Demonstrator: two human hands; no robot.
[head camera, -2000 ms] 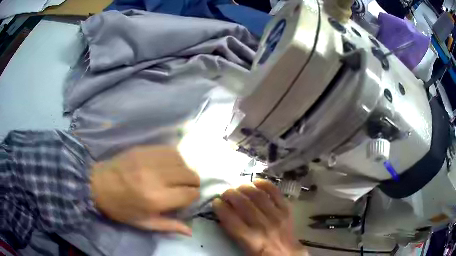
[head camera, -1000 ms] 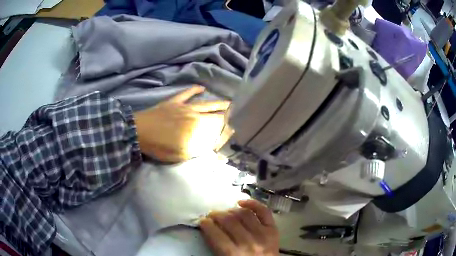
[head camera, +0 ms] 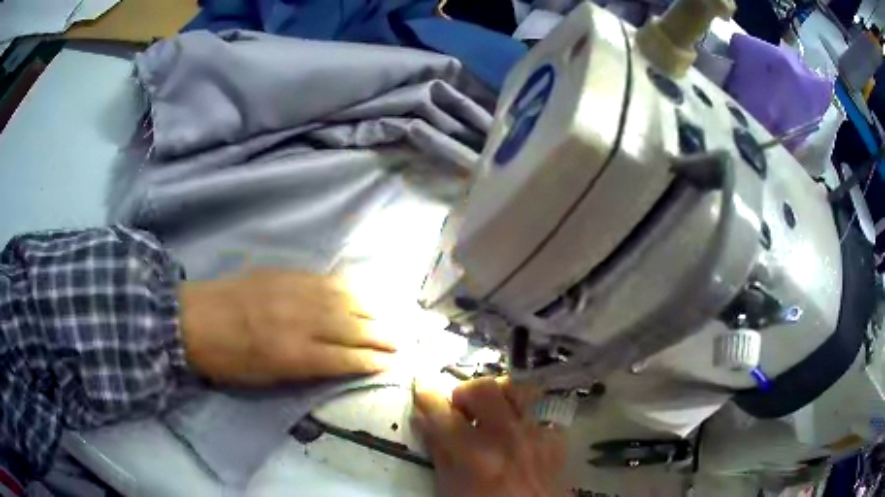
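Grey fabric [head camera: 243,204] lies in folds on the white table and runs into the lamp glare below the sewing machine head [head camera: 582,165]. My left hand [head camera: 281,330] lies flat on the fabric, fingers pointing right toward the needle area. My right hand [head camera: 490,432] is at the fabric's near right edge, just below the presser foot area, fingertips in the glare; its lower part is cut off by the frame. Whether its fingers pinch the cloth is hard to tell. The needle and foot are washed out by glare.
Dark thread snips [head camera: 640,450] lie on the machine bed right of my right hand. Navy-blue fabric [head camera: 388,29] is heaped behind the grey cloth. A purple cloth [head camera: 776,87] is behind the machine head. A white ribbed knob [head camera: 737,349] sticks out from the head.
My left hand has drawn back toward me and left from beside the machine head. The near fabric edge has shifted, uncovering more of the bed. My right hand has moved slightly right.
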